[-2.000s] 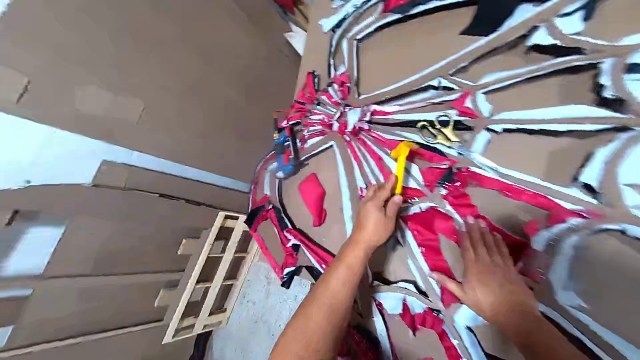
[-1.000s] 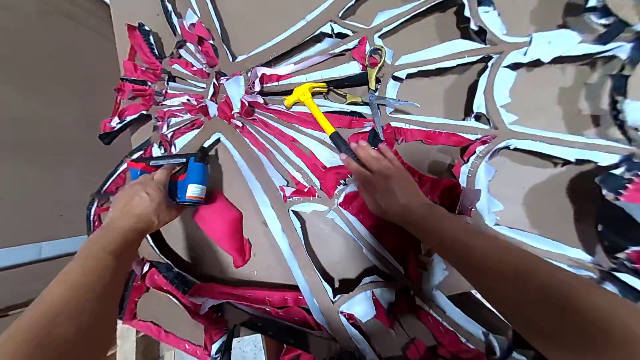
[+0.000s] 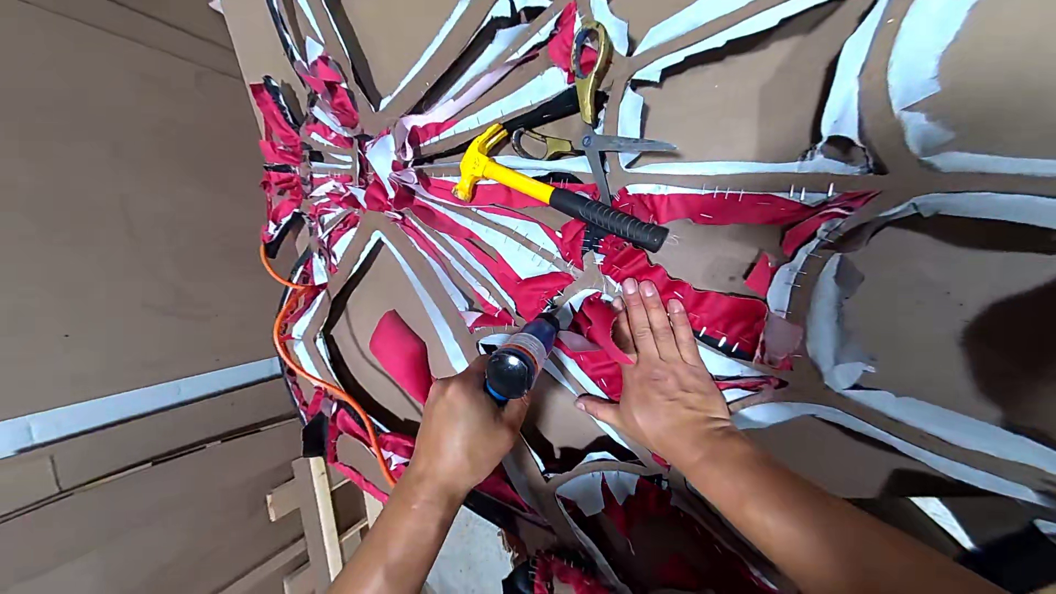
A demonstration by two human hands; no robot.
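My left hand [image 3: 470, 429] grips a blue pneumatic stapler [image 3: 520, 359], its nose down on the fabric-covered frame at the panel's middle. Flat on red fabric [image 3: 606, 330] just right of the stapler lies my right hand [image 3: 668, 384], fingers extended, holding nothing. Above the hands a yellow claw hammer [image 3: 528, 181] with a black grip rests on the panel. Gold-handled scissors [image 3: 590, 140] lie open beside it. Red, white and black fabric strips, many with staples, are wrapped around the cut-out frame. A loose red piece [image 3: 402, 351] lies left of the stapler.
An orange air hose [image 3: 330, 388] runs along the panel's left edge. Below left stands a wooden slatted frame [image 3: 318, 511]. Large brown boards [image 3: 124, 206] fill the left side. More panel ribs with white fabric edges [image 3: 924, 412] extend to the right.
Two seconds ago my left hand was on the yellow hammer; one second ago it was at the blue stapler on the left. Now the stapler is beside my right hand, which has left the hammer's handle.
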